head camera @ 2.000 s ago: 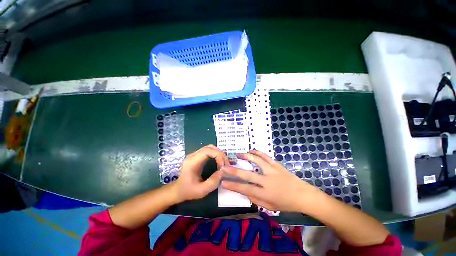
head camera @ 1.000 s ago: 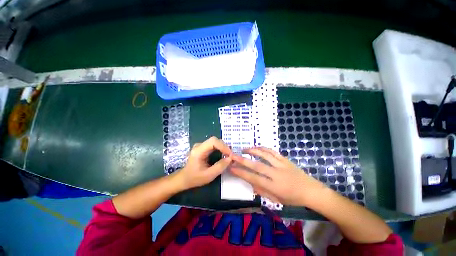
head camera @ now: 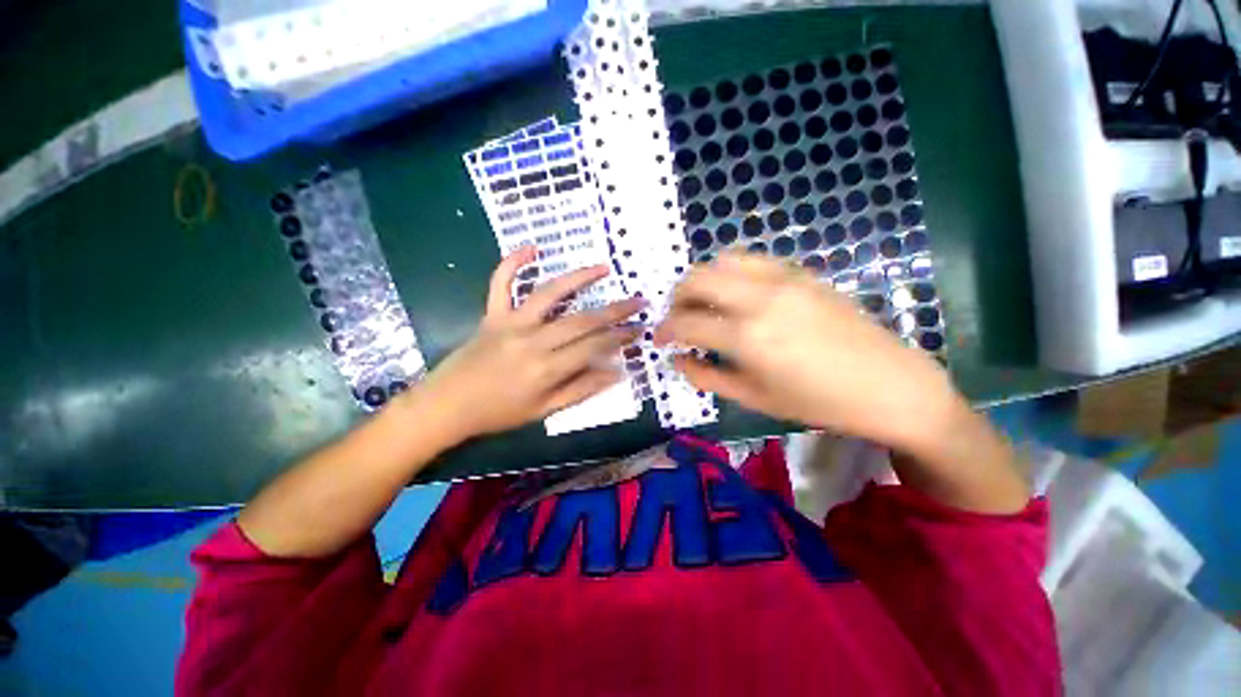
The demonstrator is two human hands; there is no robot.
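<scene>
White label sheets (head camera: 538, 204) with rows of small blue and dark rectangles lie in front of me. A long white strip with tiny black dots (head camera: 629, 177) lies against their right side. My left hand (head camera: 538, 357) lies over the lower label sheets, fingers spread, fingertips at the dot strip's edge. My right hand (head camera: 762, 334) is over the lower dot strip, fingers bent and fingertips close together near the left fingertips. Whether a tiny sticker is between the right fingertips cannot be told.
A large sheet of round black pads (head camera: 803, 164) lies right of the strip. A narrow, partly emptied pad sheet (head camera: 347, 279) and a rubber band (head camera: 195, 195) lie left. A blue basket (head camera: 238, 125) with white sheets is at the back left. A white foam tray (head camera: 1075, 306) with black units stands far right.
The view has tilted down and turned. My left hand has flattened over the label sheets with its fingers spread. My right hand has moved onto the dot strip, and its fingers have bent together.
</scene>
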